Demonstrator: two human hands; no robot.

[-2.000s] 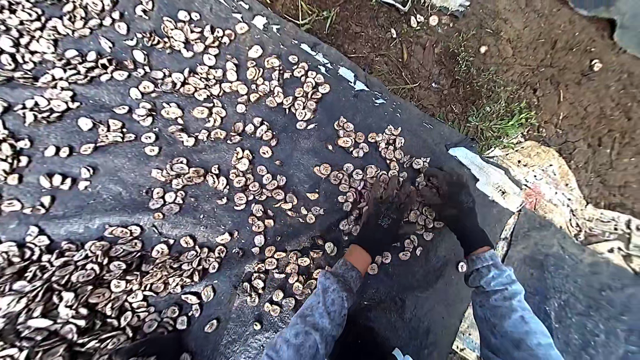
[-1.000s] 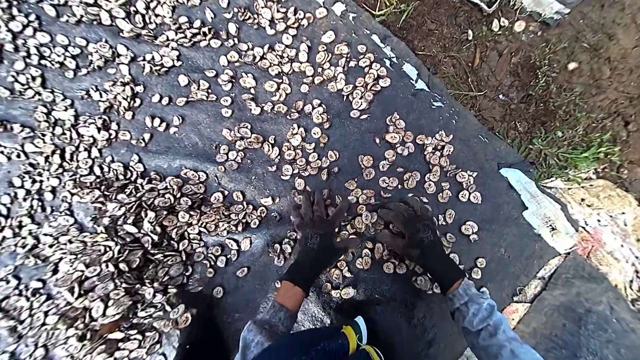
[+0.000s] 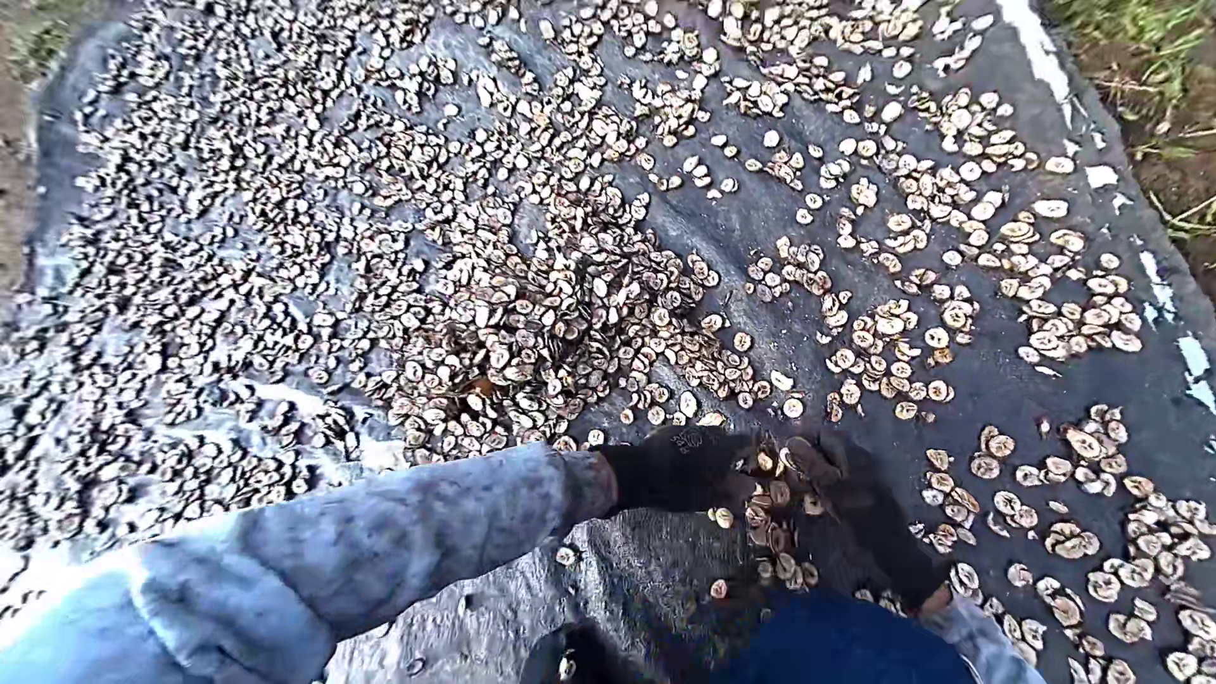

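Round dried slices (image 3: 532, 332), pale with dark rims, lie in a dense heap left of centre and loosely scattered over a dark plastic sheet (image 3: 760, 361). My left hand (image 3: 684, 465), in a black glove, reaches in from the left below the heap. My right hand (image 3: 855, 503), also black-gloved, faces it from the right. Several slices are between and under the two hands, some apparently falling or lying close to my legs. The fingers are blurred and partly covered by slices, so whether either hand grips any is unclear.
My knee in blue cloth (image 3: 836, 641) is at the bottom, close below the hands. The sheet's torn, white-marked edge (image 3: 1154, 285) runs down the right side, with grass (image 3: 1140, 47) beyond. Bare soil (image 3: 14, 161) borders the left edge.
My hands, earlier spread over the slices on the sheet, are now close together and facing each other, with slices between them. The view has swung strongly left.
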